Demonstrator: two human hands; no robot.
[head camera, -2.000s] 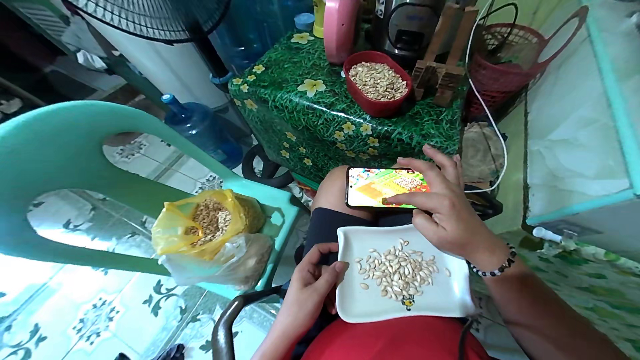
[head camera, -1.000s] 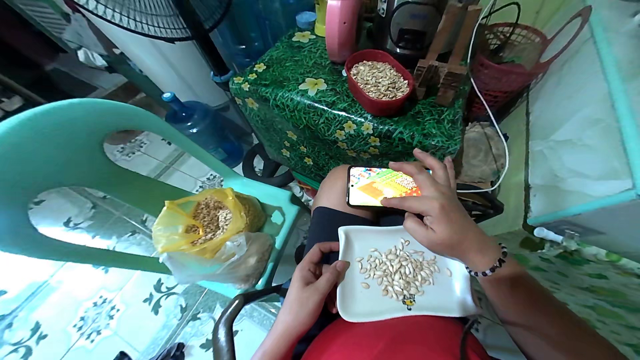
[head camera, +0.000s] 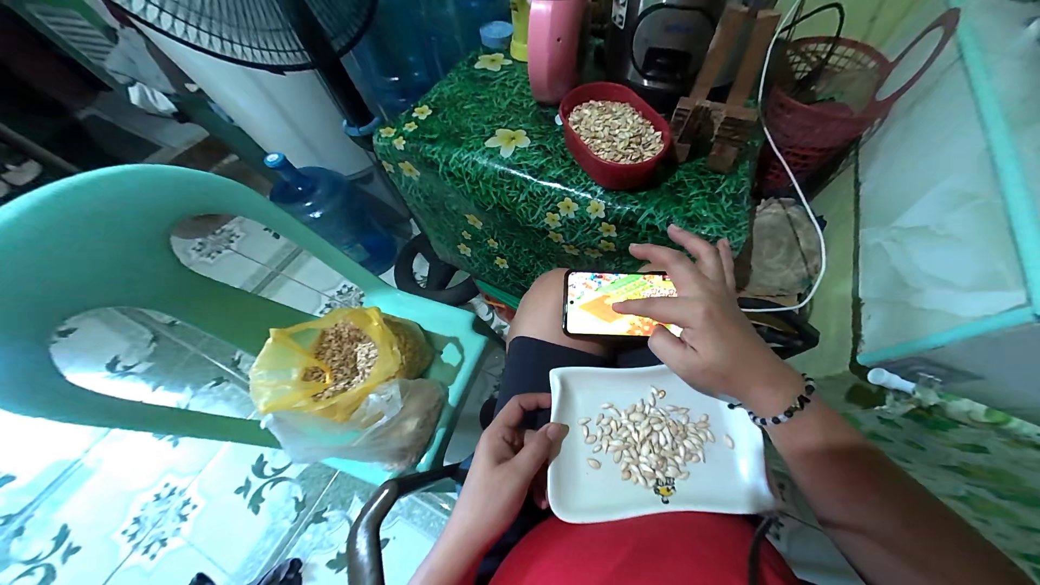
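A white plate (head camera: 577, 487) with wavy edges lies on my lap, bearing a loose pile of pale seeds (head camera: 650, 439). The thumb of my left hand (head camera: 516, 451) rests on its left rim, with the fingers curled at the edge. Beyond the plate, a smartphone (head camera: 601, 305) with a bright, colourful screen lies across my thighs. My right hand (head camera: 699, 317) is over the phone's right part, its index finger reaching onto the screen and the other fingers spread. A bracelet of dark and light beads circles the right wrist.
On a green plastic chair (head camera: 244, 195) at left stands a yellow plastic bag (head camera: 382, 325) of seeds or husks beside a clear bag (head camera: 398, 422). A red bowl (head camera: 601, 175) of seeds sits on the table with a grass-print cover (head camera: 487, 195). A white cable (head camera: 800, 179) hangs right, near a red basket (head camera: 812, 130).
My right hand has shifted slightly over the phone and its fingers have changed pose. My left hand stays at the plate's rim.
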